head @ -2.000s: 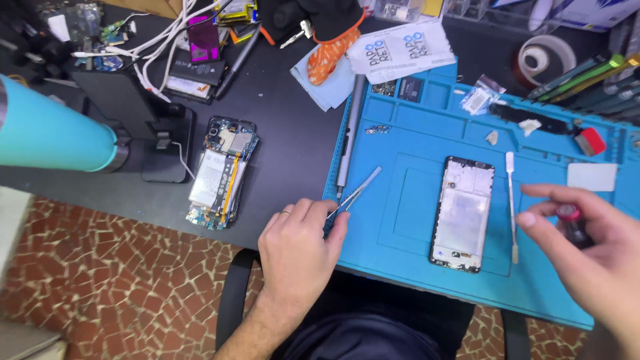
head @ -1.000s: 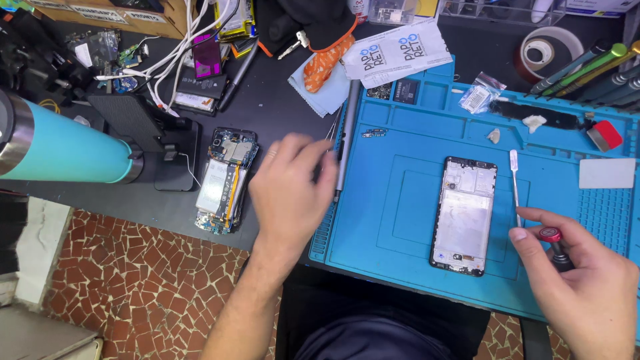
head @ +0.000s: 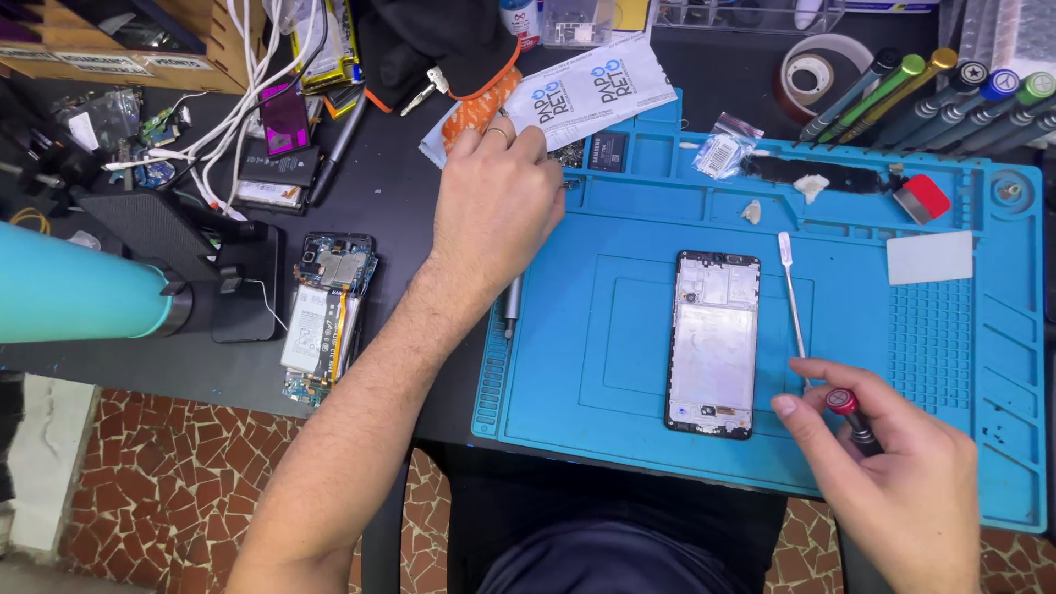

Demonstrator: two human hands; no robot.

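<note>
My left hand [head: 499,194] reaches over the mat's upper left edge, its fingertips by the orange patterned cloth [head: 481,106] and the printed white packet [head: 590,91]; whether it grips anything is hidden. My right hand [head: 887,470] holds a red-capped screwdriver [head: 855,421] in its curled fingers, thumb and index finger apart. Just above those fingers, a thin metal spatula tool [head: 793,297] lies on the blue silicone mat [head: 561,330]. Left of it is a bare phone frame [head: 714,346], upright in view. An opened phone with battery and circuit board [head: 330,305] lies on the dark table, left of my forearm.
Several upright screwdrivers [head: 874,95] and a tape roll [head: 813,78] stand at the upper right. A red-and-grey block [head: 924,198] and a small plastic bag [head: 726,148] lie in the mat's trays. White cables [head: 227,124], a turquoise bottle [head: 82,285] and a black stand [head: 243,289] are at left.
My left hand has moved from the mat's lower left edge up to the orange cloth. The tweezers it was at two seconds ago are out of sight. My right hand keeps the red-capped screwdriver.
</note>
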